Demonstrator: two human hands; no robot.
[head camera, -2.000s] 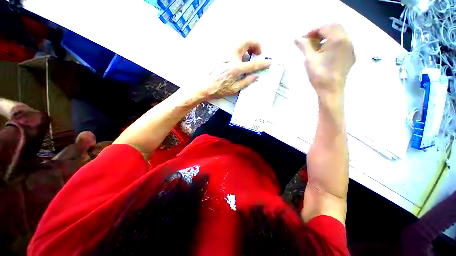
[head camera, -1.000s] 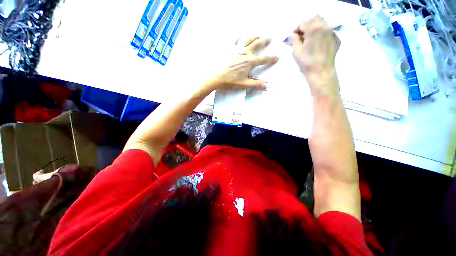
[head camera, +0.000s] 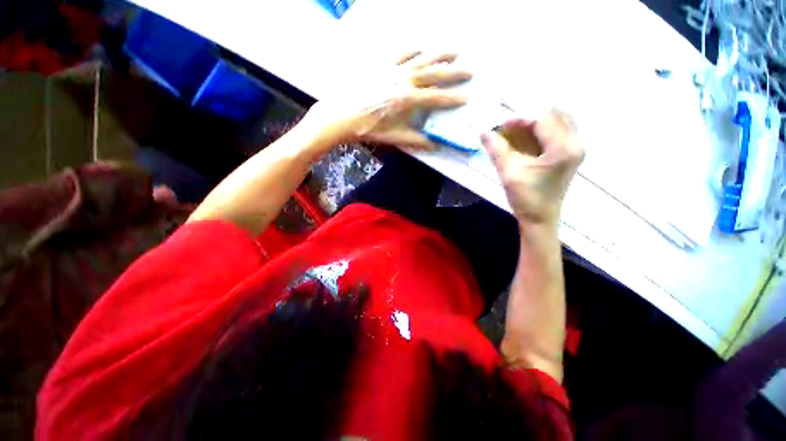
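Note:
A white carton with a blue edge (head camera: 453, 131) lies on the table near its front edge, partly under the fingers of my left hand (head camera: 405, 105). Its outline is washed out by glare. My left hand rests on it with the fingers spread, palm down. My right hand (head camera: 536, 164) is just right of the carton, fingertips brought together near its right end. Whether the fingertips touch the carton or pinch something small is too blurred to tell.
A white-and-blue box (head camera: 746, 168) lies at the right, beside a heap of white cables (head camera: 748, 39). Thin sheets or strips (head camera: 638, 209) lie near the front edge. Blue cartons (head camera: 336, 6) show at the top edge. Blue bins (head camera: 231, 90) stand below at left.
My right hand has come down and toward me, close to the carton's right end. The carton now lies turned, with its blue edge to the right of my left hand. The camera view has tilted.

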